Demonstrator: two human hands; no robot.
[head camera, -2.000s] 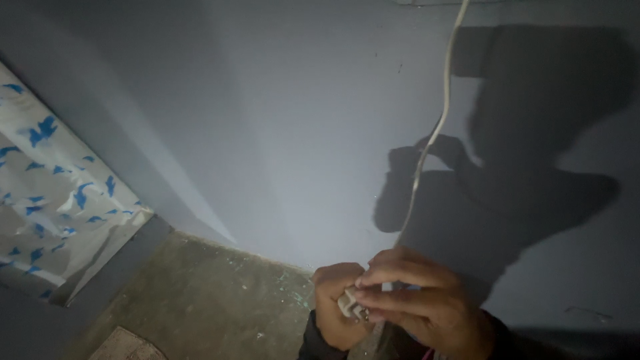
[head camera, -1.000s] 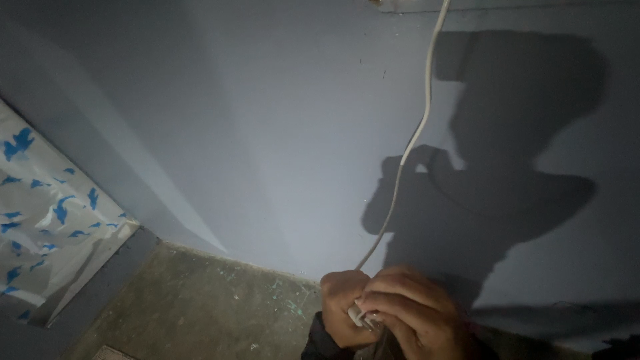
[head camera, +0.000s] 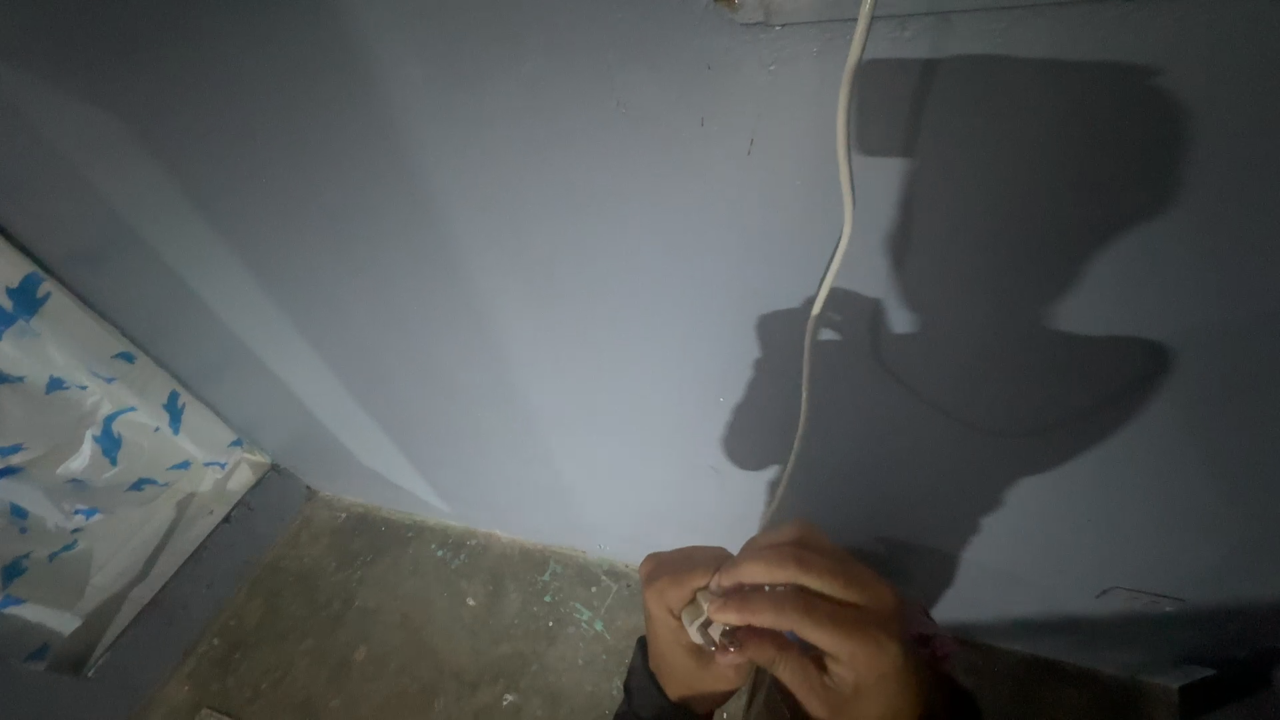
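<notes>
At the bottom centre, my left hand (head camera: 685, 625) is closed around a small whitish fitting (head camera: 702, 620), whose end shows between the fingers. My right hand (head camera: 820, 620) is against it from the right, its thumb and fingertips pinching at the fitting's open-looking end. What exactly the fingertips hold there is too small to tell. A white cable (head camera: 848, 170) comes down from the top edge in front of the wall and runs behind my hands. Its lower stretch looks darker, in shadow.
Behind the hands stands a grey-blue wall (head camera: 560, 300) with my shadow on it. A concrete floor (head camera: 420, 600) with greenish paint specks lies below. At left hangs a white sheet with blue dolphin shapes (head camera: 150, 440). A dark ledge or object (head camera: 1180, 675) is at the lower right.
Both hands stay together at the fitting, the right fingers shifting slightly over it. The view has moved a little.
</notes>
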